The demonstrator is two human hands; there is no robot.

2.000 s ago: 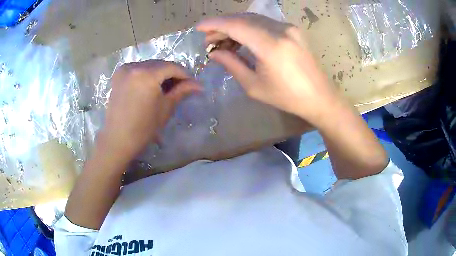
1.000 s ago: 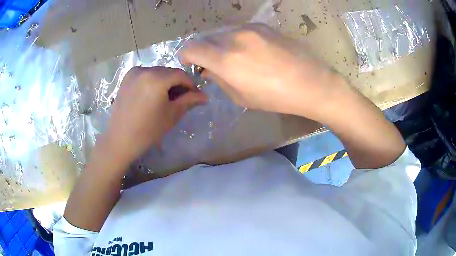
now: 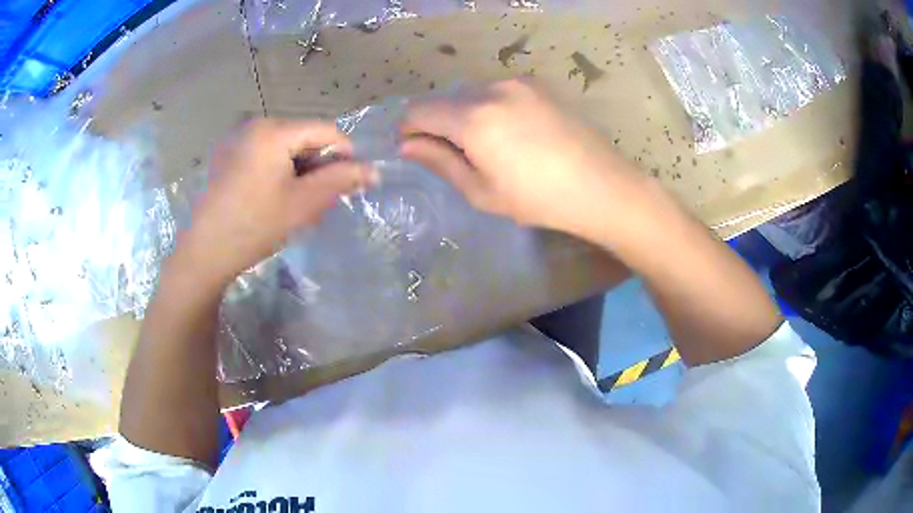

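A clear plastic bag point(image 3: 390, 261) lies flat on the cardboard in front of me, below both hands. A small curved metal piece point(image 3: 413, 286) shows on it. My left hand point(image 3: 265, 195) is over the bag's left side, thumb and fingertips close together near its upper part; it is blurred and I cannot tell if it pinches the film. My right hand point(image 3: 511, 155) is bare, at the bag's upper right, with thumb and fingers bent and a narrow gap between them. No metal piece shows in it.
The cardboard sheet point(image 3: 400, 60) has dark stains. Glossy plastic sheets point(image 3: 75, 250) cover the left side. Another clear bag point(image 3: 746, 80) lies at the upper right. Blue bins point(image 3: 75, 35) stand at the upper left. Black bags point(image 3: 846, 291) are at the right. Yellow-and-black tape point(image 3: 641, 371) marks the floor.
The metal piece seen between my right fingers earlier no longer shows there. My right hand has moved slightly, and more of the clear bag shows below my hands. The camera view has shifted.
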